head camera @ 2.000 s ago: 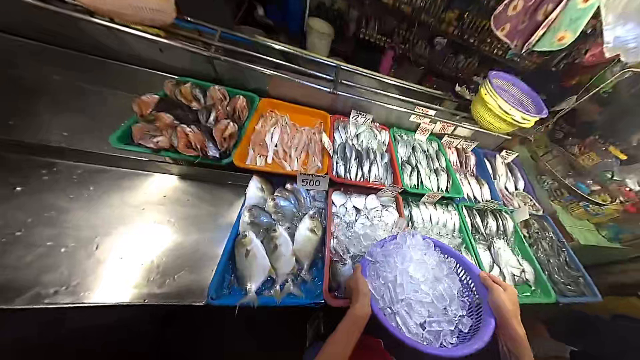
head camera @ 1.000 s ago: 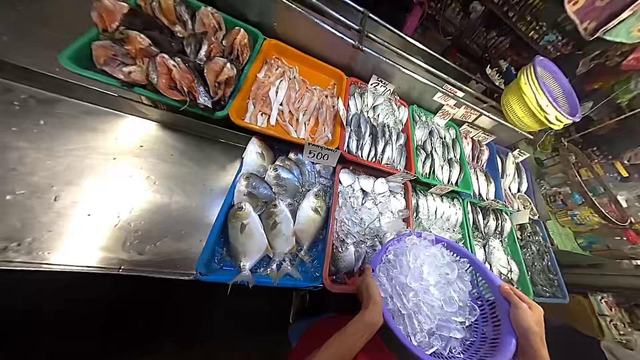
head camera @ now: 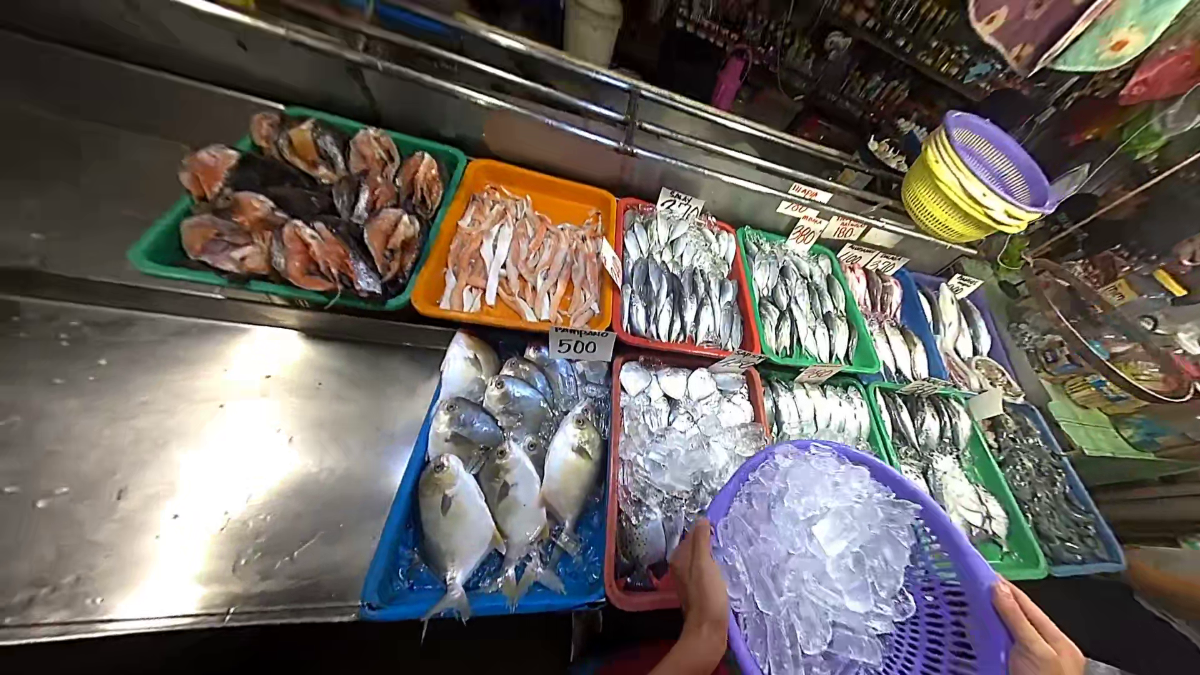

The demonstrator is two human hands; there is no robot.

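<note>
Between my two hands I hold a purple plastic colander basket [head camera: 947,581], heaped with clear ice pieces [head camera: 816,553] toward its left side. My left hand [head camera: 701,586] grips its left rim, beside the lower right corner of a red tray [head camera: 611,525] of silvery fish partly covered with ice. My right hand [head camera: 1031,628] holds the right rim. Left of the red tray, a blue tray [head camera: 384,572] carries whole pampano [head camera: 459,516] on a wet, icy bottom. The basket overlaps the front of the red tray and hides part of the green tray behind it.
Behind are a green tray [head camera: 155,253] of cut fish pieces, an orange tray [head camera: 553,192] of pinkish fish strips, and more fish trays with price cards. A metal rail [head camera: 628,103] runs along the back; yellow and purple baskets [head camera: 975,178] hang there. Bare steel counter [head camera: 225,469] lies left.
The view has shifted. Both hands still hold the ice-filled basket near the red tray's front; its contents look much the same.
</note>
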